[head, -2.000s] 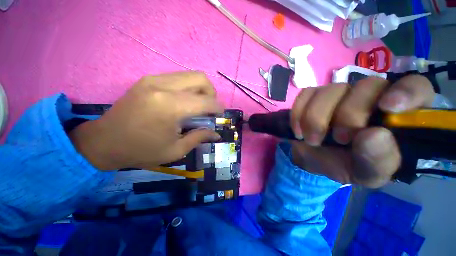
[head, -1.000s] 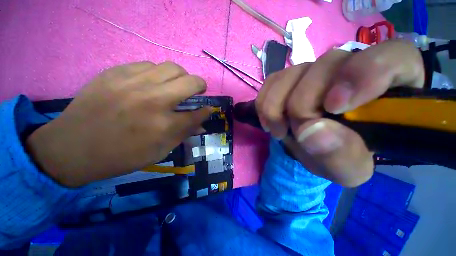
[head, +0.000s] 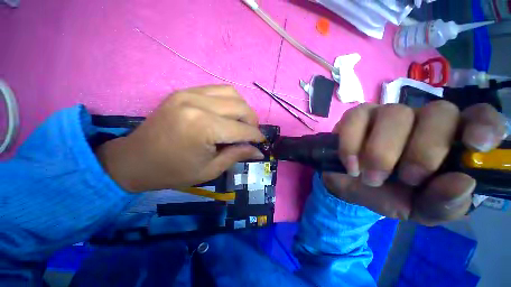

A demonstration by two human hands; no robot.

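The opened tablet point(head: 255, 193) lies low in the middle, its silver shields and small boards at the right end. My left hand point(head: 193, 140) rests over its upper part, thumb and fingertips close together at the upper right corner; whether they pinch something cannot be seen. My right hand point(head: 409, 162) is wrapped round a black electric screwdriver point(head: 311, 152) with a yellow lever. Its nose points left and meets the tablet's right edge near my left fingertips; the tip itself is hidden. A yellow-orange flex cable point(head: 208, 193) runs across the tablet below my left hand.
On the pink mat point(head: 84, 61) behind the tablet lie dark tweezers point(head: 284, 105), a black block point(head: 321, 95), white tissue point(head: 348, 78) with a pale tube and a thin wire. A needle-nozzle bottle point(head: 417, 38) and red suction cup point(head: 428, 71) are upper right. A cream ring point(head: 8, 115) is at left.
The view has shifted, with everything appearing lower and further right than one second ago. My left fingertips are now closer to the screwdriver's nose. My right hand keeps its hold on the screwdriver.
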